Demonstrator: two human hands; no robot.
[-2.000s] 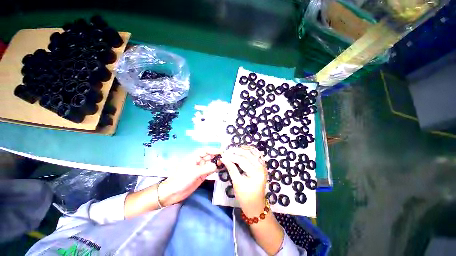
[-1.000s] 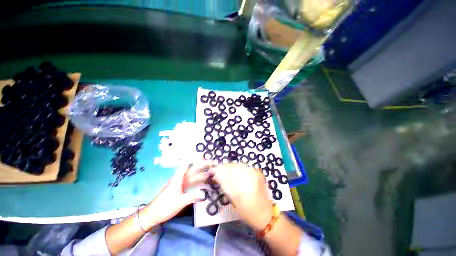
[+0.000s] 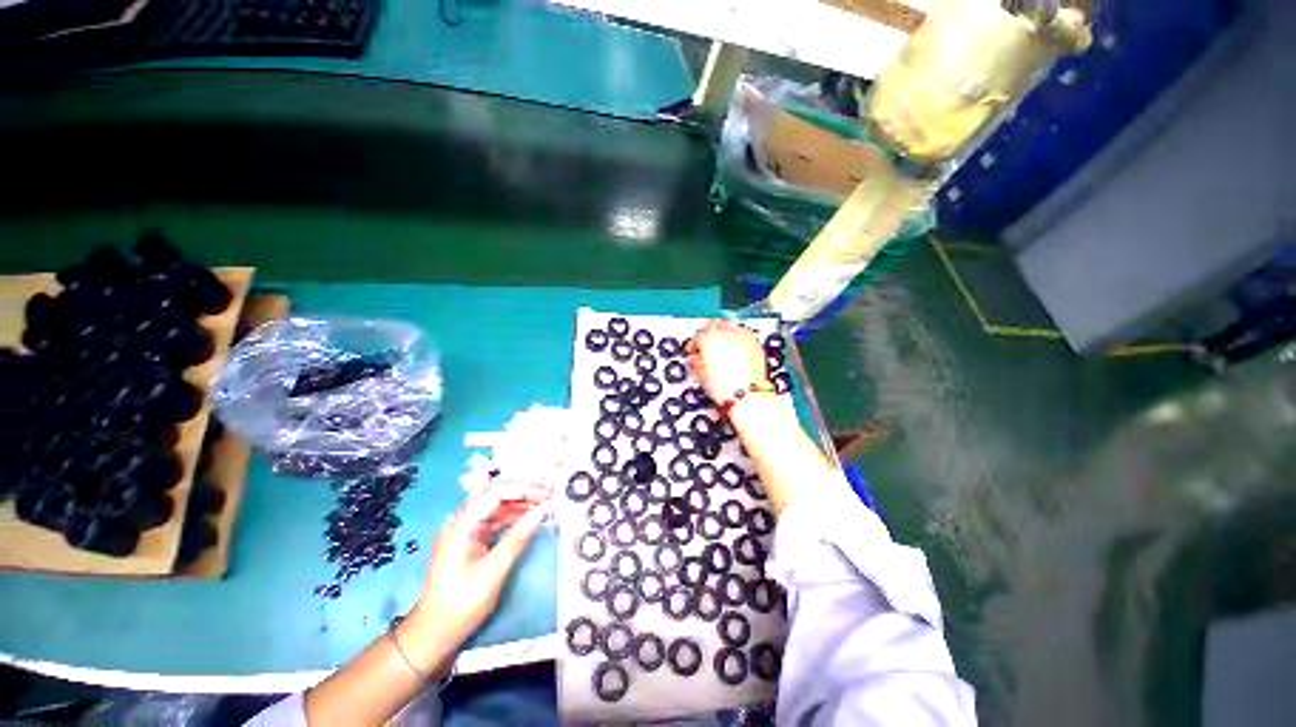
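Many black rings (image 3: 685,655) lie spread on the white board (image 3: 668,697). My right hand (image 3: 731,361) is over the far right part of the board, among the rings there; its fingertips are small and blurred, so I cannot tell if it holds anything. My left hand (image 3: 481,557) is at the near edge of the pile of small white parts (image 3: 523,443), left of the board. Its fingers are curled with thumb and fingertips near each other, and whether something is between them is unclear. Small black parts (image 3: 364,526) lie heaped below the clear plastic bag (image 3: 330,391).
Black cylinders (image 3: 107,412) are massed on a brown board (image 3: 213,426) at left. A yellowish wrapped post (image 3: 867,234) stands beyond the board's far right corner, with a bagged box (image 3: 810,154) behind it. A dark belt (image 3: 427,178) runs behind the teal bench (image 3: 498,334).
My hands were together over the near part of the board and are now apart. My right hand has moved to the far end; my left is beside the white pile. The view has shifted.
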